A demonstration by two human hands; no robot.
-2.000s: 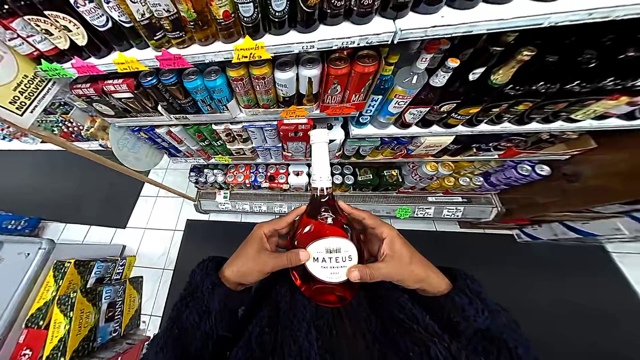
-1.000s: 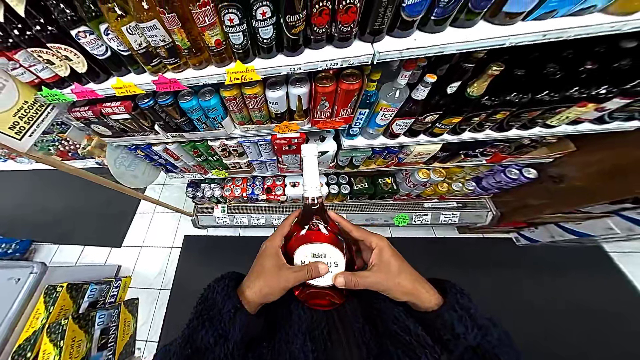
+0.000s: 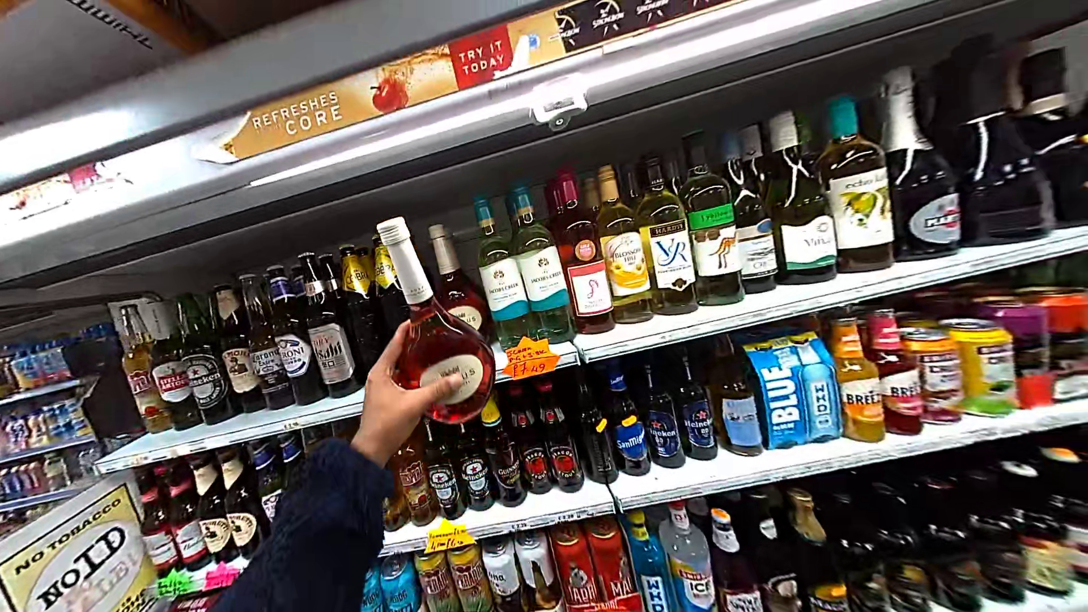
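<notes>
My left hand (image 3: 404,391) grips the round body of a rosé wine bottle (image 3: 446,344) with a white cap and an oval label. The thumb lies over the label and the bottle leans a little to the left. It is held in front of the upper shelf edge. Just behind it, a similar wine bottle (image 3: 463,293) with a white cap stands on that shelf, beside two green-capped wine bottles (image 3: 531,272). An orange price tag (image 3: 530,358) is at the shelf edge, right of the held bottle. My right hand is out of view.
The upper shelf (image 3: 816,293) carries wine bottles on the right and beer bottles (image 3: 327,348) on the left. Beer bottles and a blue multipack (image 3: 790,391) fill the shelf below, with cans (image 3: 595,565) lower down. A lit canopy (image 3: 476,102) overhangs the shelves. A sign (image 3: 76,544) stands lower left.
The view has swung up from the lower shelves to the upper ones. Both hands held the bottle low in front of me; now my left hand alone holds it, raised at the upper shelf.
</notes>
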